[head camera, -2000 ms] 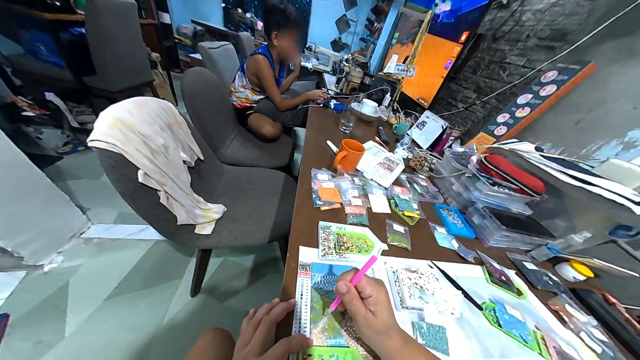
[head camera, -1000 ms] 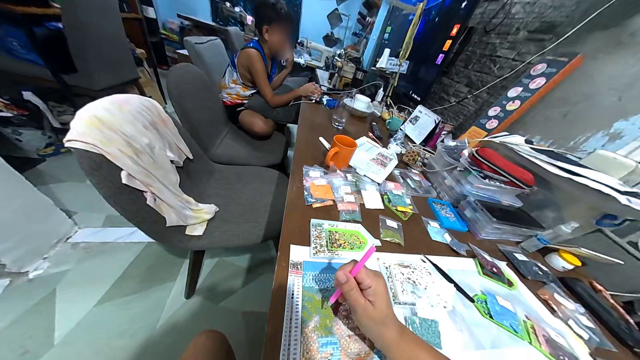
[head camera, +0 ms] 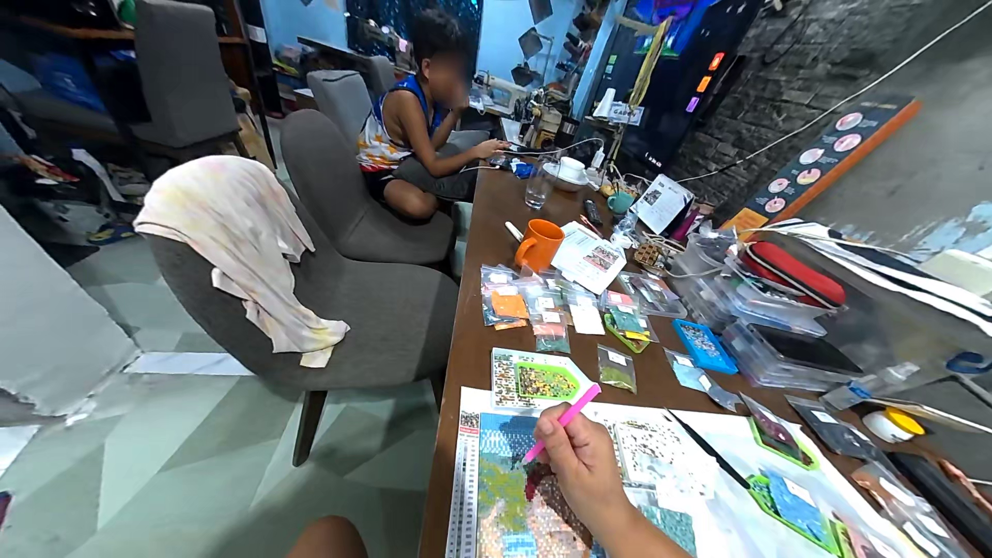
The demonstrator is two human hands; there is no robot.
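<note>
My right hand (head camera: 583,457) holds a pink diamond-painting pen (head camera: 563,422), its tip over the upper part of a partly covered diamond-painting canvas (head camera: 508,496). My left hand is out of view. Just above the canvas picture lies a green tray (head camera: 570,381) of small beads on a printed card (head camera: 508,380). To the right of my hand are a sheet with scattered beads (head camera: 659,457) and black tweezers (head camera: 709,448). Small bead bags (head camera: 616,369) lie beyond, one of them near the tray.
An orange mug (head camera: 540,245), a drinking glass (head camera: 536,190) and stacked plastic boxes (head camera: 783,356) stand on the dark table. More green trays (head camera: 794,508) with bags lie at right. A cloth-draped chair (head camera: 372,310) is at left; a person (head camera: 422,124) sits at the far end.
My left hand, on the canvas's left edge two seconds ago, has left the view. My right hand still holds the pink pen over the canvas.
</note>
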